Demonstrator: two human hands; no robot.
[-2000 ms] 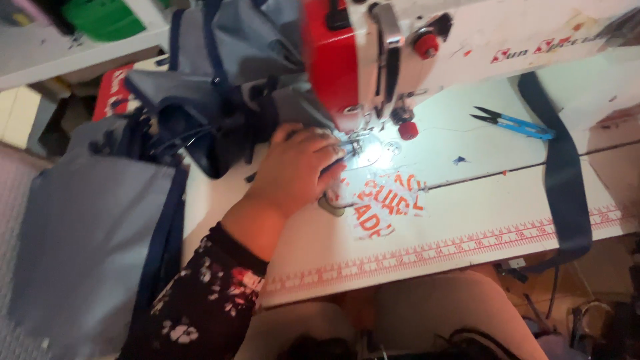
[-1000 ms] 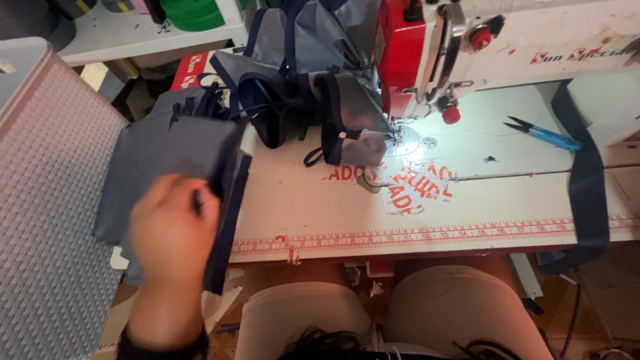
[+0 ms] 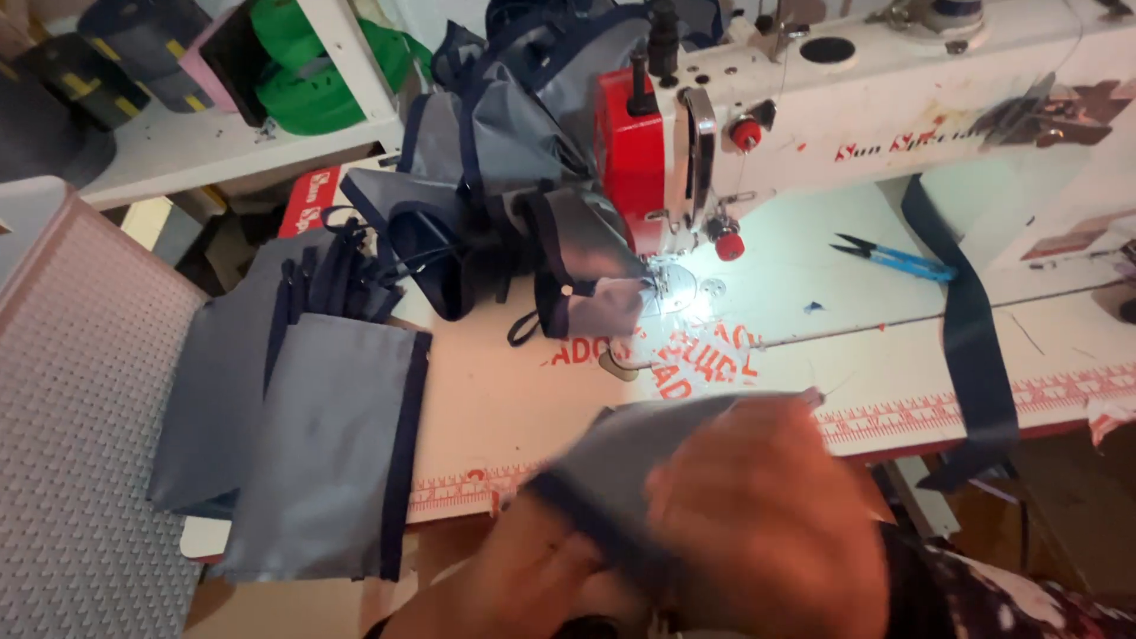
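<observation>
My left hand (image 3: 532,577) and my right hand (image 3: 772,515), blurred, hold a grey fabric piece with navy binding (image 3: 639,453) at the table's front edge. Beyond it, a bound grey fabric piece with a small loop (image 3: 595,306) lies by the needle of the sewing machine (image 3: 639,164), joined to a heap of similar pieces (image 3: 515,142). Left of the machine, flat grey pieces with navy edging (image 3: 333,444) are stacked. Blue-handled thread snips (image 3: 905,262) lie right of the needle, beside a navy strap (image 3: 972,355).
A woven-pattern plastic basket (image 3: 89,399) stands at the left. Behind it, a white shelf (image 3: 240,146) holds dark rolls and green rolls of tape (image 3: 311,80). A printed measuring tape (image 3: 887,426) runs along the front edge of the sewing table.
One second ago a hand was over the stack at the left; now both hands hold a fabric piece in front of the machine. Two seconds ago a hand was at the needle.
</observation>
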